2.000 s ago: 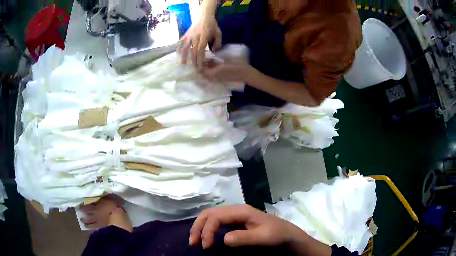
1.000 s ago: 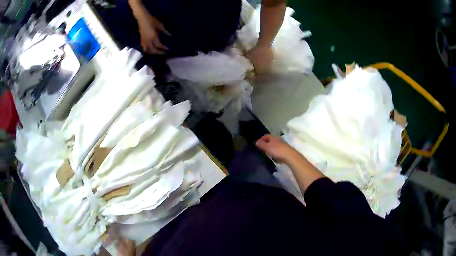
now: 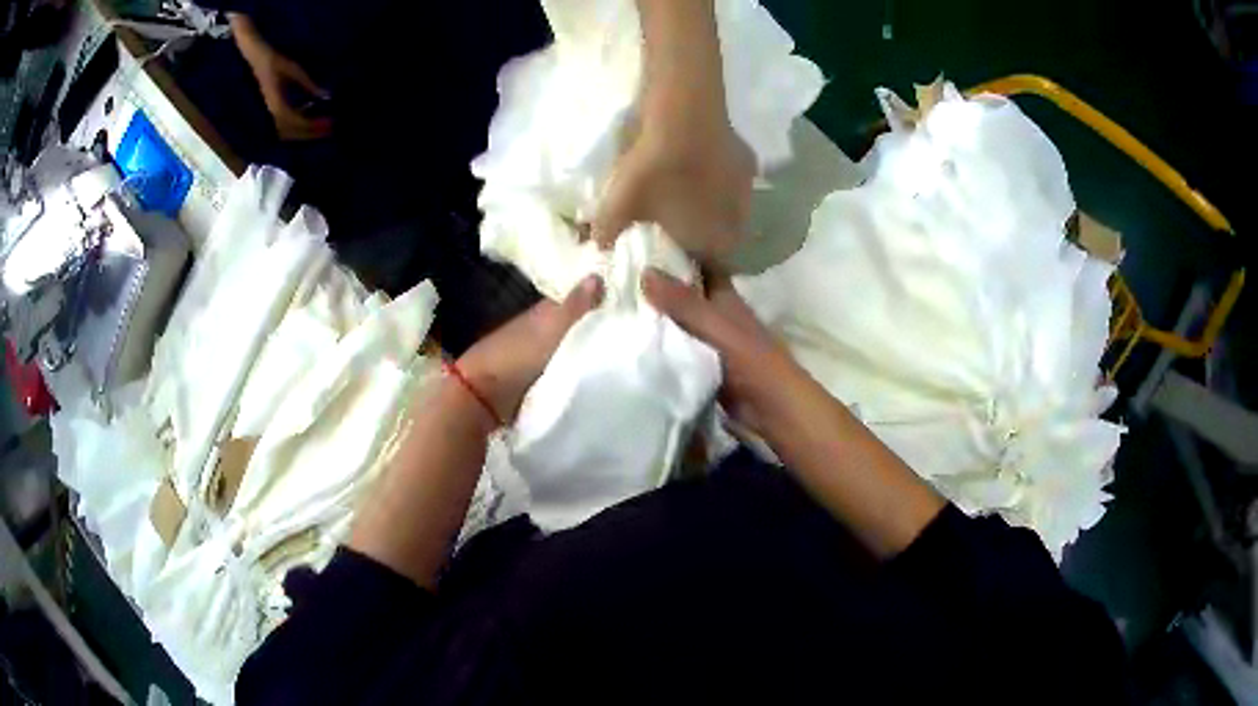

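A white fabric bundle [image 3: 614,400] is in the middle, gathered at its narrow part and fanning out towards me. My left hand [image 3: 538,338] grips it from the left, thumb on top, with a red string on the wrist. My right hand [image 3: 717,331] grips it from the right, thumb on top. The co-worker's hand [image 3: 676,193] is on the same bundle just beyond my thumbs. The bundle's far part spreads out around that hand. My fingers beneath the fabric are hidden.
A heap of white cut pieces [image 3: 262,414] with tan pieces [image 3: 232,476] lies at left. A grey-white machine [image 3: 111,283] and blue item [image 3: 152,163] are beyond it. Another white bundle [image 3: 952,290] lies at right, beside a yellow frame [image 3: 1117,131]. The co-worker's other hand [image 3: 287,97] is at upper left.
My left hand has left the heap at left and my right hand has moved inward; both now hold the middle bundle. The co-worker's hand and that bundle have come nearer to me.
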